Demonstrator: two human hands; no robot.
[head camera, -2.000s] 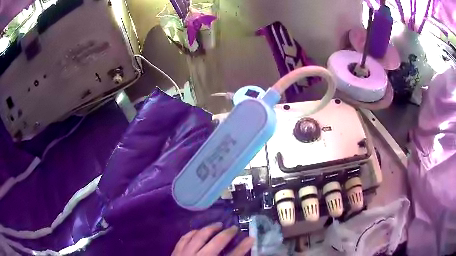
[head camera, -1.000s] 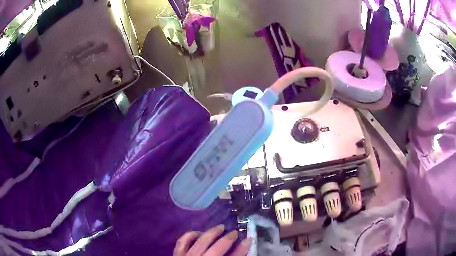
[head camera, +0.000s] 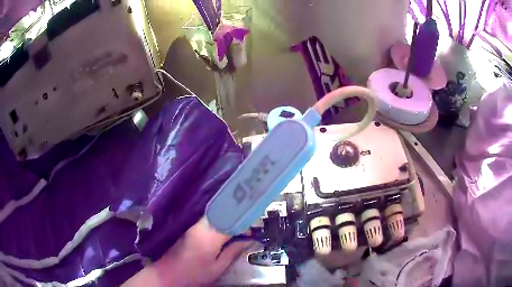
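The shiny purple quilted panel (head camera: 188, 162) with white edging (head camera: 84, 230) fills the left side, its near edge bunched beside the machine. My left hand (head camera: 196, 255) reaches in from the bottom left and grips the panel's edge left of the presser foot; the lamp head hides part of the fingers. The off-white overlocker (head camera: 365, 162) stands at the right with four cream dials (head camera: 348, 231). Its presser foot (head camera: 266, 257) and pale metal plate (head camera: 258, 274) show uncovered by the purple fabric. My right hand is not in view.
A pale blue lamp head (head camera: 261, 176) hangs over the foot area. Crumpled pale material (head camera: 415, 263) lies below the dials. A white thread cone (head camera: 400, 96) and purple cone (head camera: 425, 47) stand behind. A beige case (head camera: 73, 84) is at upper left, a flower vase (head camera: 224, 50) at the back.
My left hand has moved up and left from the bottom edge. The purple fabric has come away from the presser foot, baring the plate. The view has shifted slightly.
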